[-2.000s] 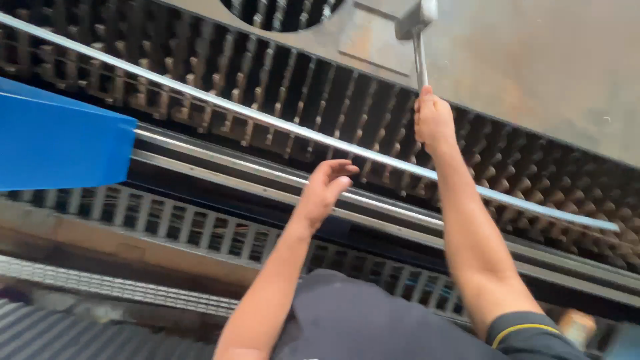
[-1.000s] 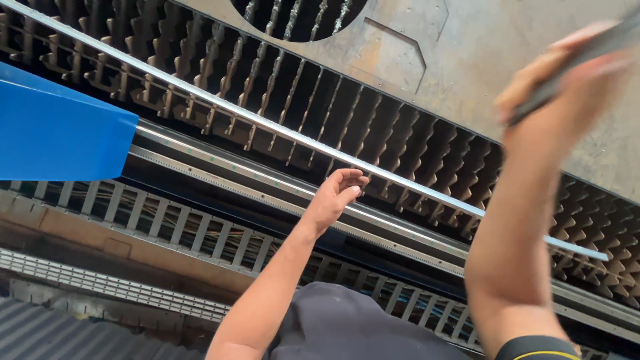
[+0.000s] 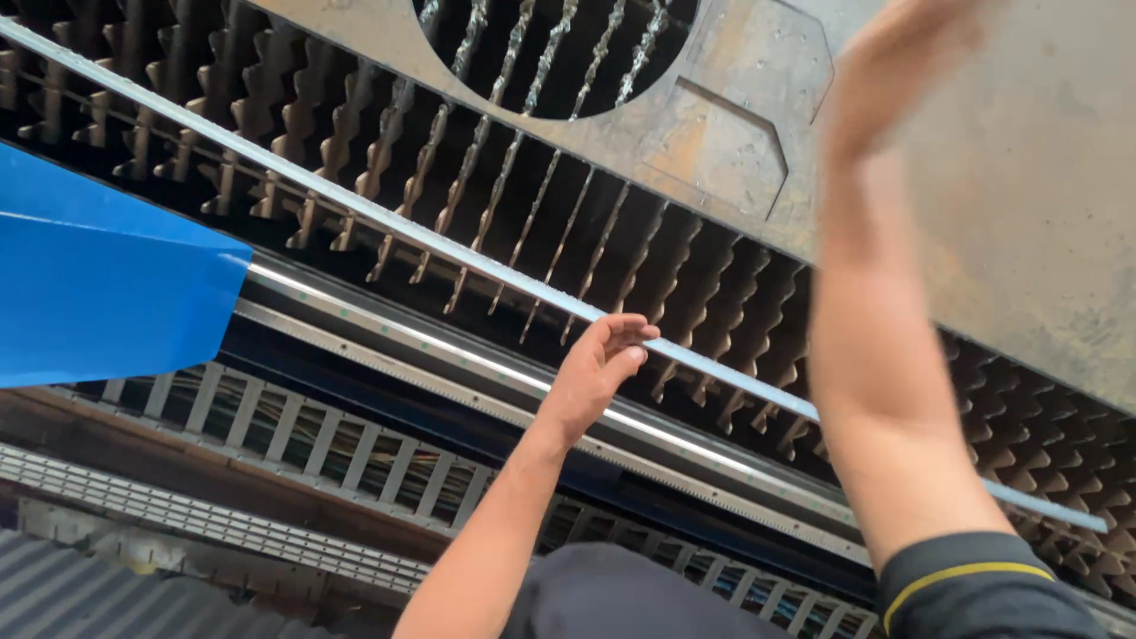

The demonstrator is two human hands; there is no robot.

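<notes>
A long, thin metal strip (image 3: 373, 210) runs diagonally across the toothed support slats (image 3: 457, 186) of a cutting bed. At the strip's middle is my left hand (image 3: 603, 364), its fingers curled at the strip's edge; whether they grip it cannot be told. My right hand (image 3: 905, 62) is raised at the top right over a large steel plate (image 3: 1038, 195), blurred and cut by the frame's edge. Whatever it holds is out of view. The right forearm crosses in front of the strip's right part.
The plate has a round cutout and angular cut lines at its near edge. Below the slats lie a bright linear rail (image 3: 399, 327) and a cable carrier (image 3: 280, 429) with cables inside. A blue machine cover (image 3: 115, 275) juts in from the left.
My right hand, which held a hammer two seconds ago, has swung up toward the top edge, and the hammer is out of view. My left hand stays near the strip's middle.
</notes>
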